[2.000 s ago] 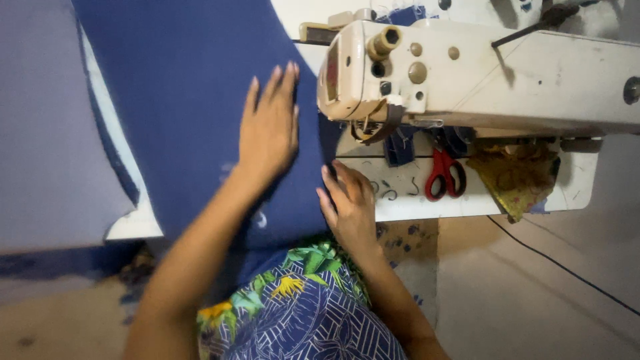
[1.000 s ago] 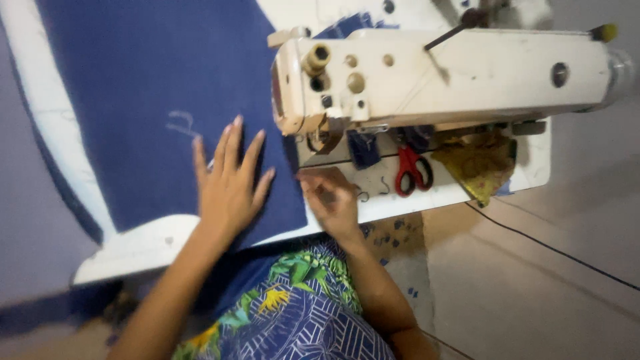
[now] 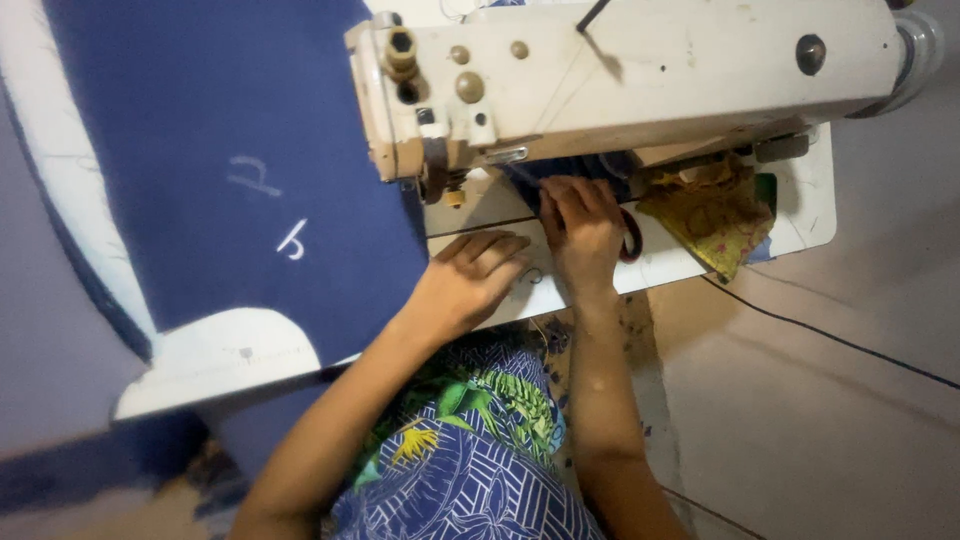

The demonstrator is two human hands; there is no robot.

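Large blue fabric [image 3: 202, 172] with chalk marks lies flat on the white sewing table [image 3: 225, 356], left of the sewing machine [image 3: 637, 75]. My left hand [image 3: 480, 277] rests near the right edge of that fabric, over the table, its fingers bent; whether it holds anything is not visible. My right hand [image 3: 585, 217] reaches under the machine arm, its fingertips at a dark blue fabric piece [image 3: 585, 169]. Whether they grip it is unclear. Red-handled scissors [image 3: 632, 236] lie mostly hidden behind my right hand.
A crumpled yellow patterned cloth [image 3: 712, 214] hangs over the table's front edge on the right. A black cord [image 3: 810, 326] runs down at the right. The machine's handwheel [image 3: 919, 56] is at the far right. Loose thread lies on the table. Patterned clothing [image 3: 480, 450] covers my lap.
My left hand has left the middle of the large blue fabric and moved right. My right hand has moved from the fabric's edge to the dark blue piece beneath the machine arm.
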